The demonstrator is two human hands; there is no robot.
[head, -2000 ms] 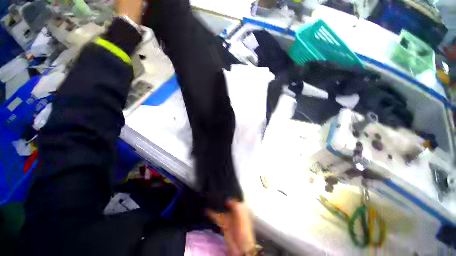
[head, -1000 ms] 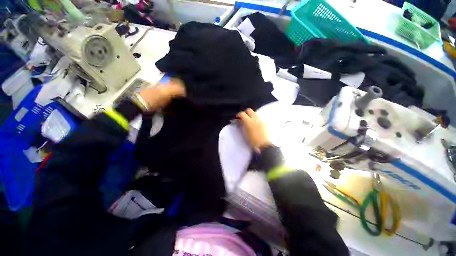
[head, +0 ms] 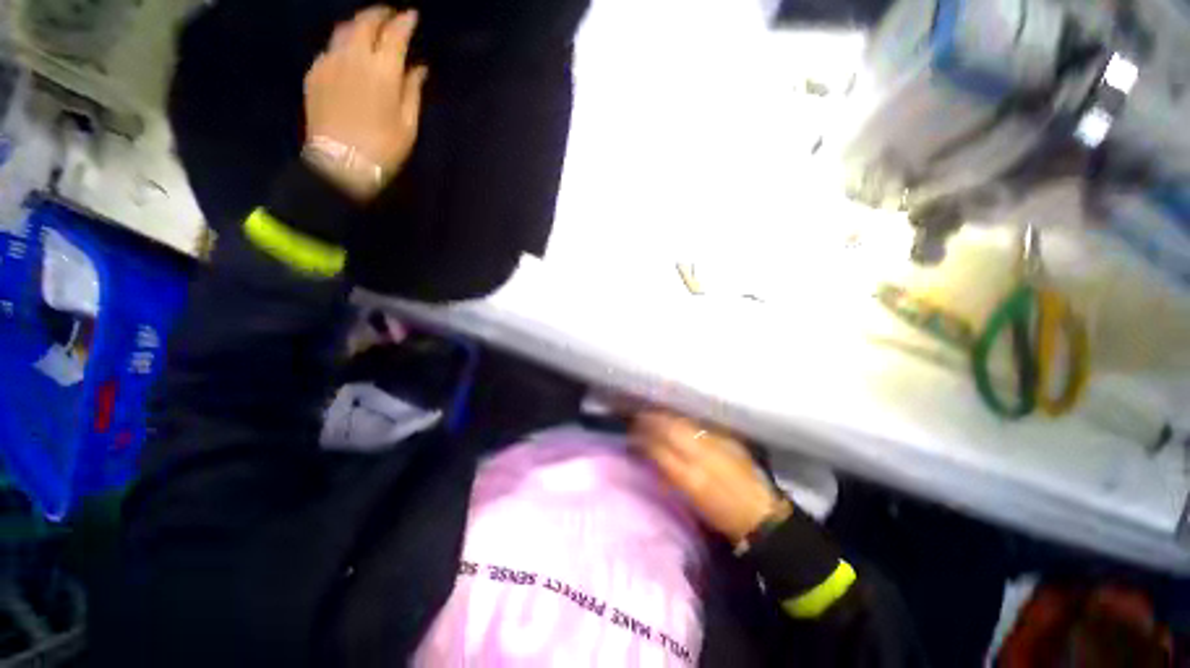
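Observation:
Black garment panels (head: 489, 144) lie in a flat pile on the white machine table (head: 626, 307), at the upper left. My left hand (head: 366, 98) rests on top of the black cloth with its fingers a little apart. My right hand (head: 705, 472) is below the table's front edge, beside the pink shirt over my lap. It is blurred, and its fingertips are near a small pale thing that I cannot make out, so its hold is unclear.
The sewing machine head (head: 992, 105) is blurred at the upper right. Green and yellow scissors (head: 1031, 350) lie below it. A blue plastic basket (head: 98, 352) stands at the left. Reddish material (head: 1090, 629) shows at the bottom right.
The view has tilted down. The black cloth now lies flatter on the table and off my lap. My right hand has left the cloth and moved down below the table edge.

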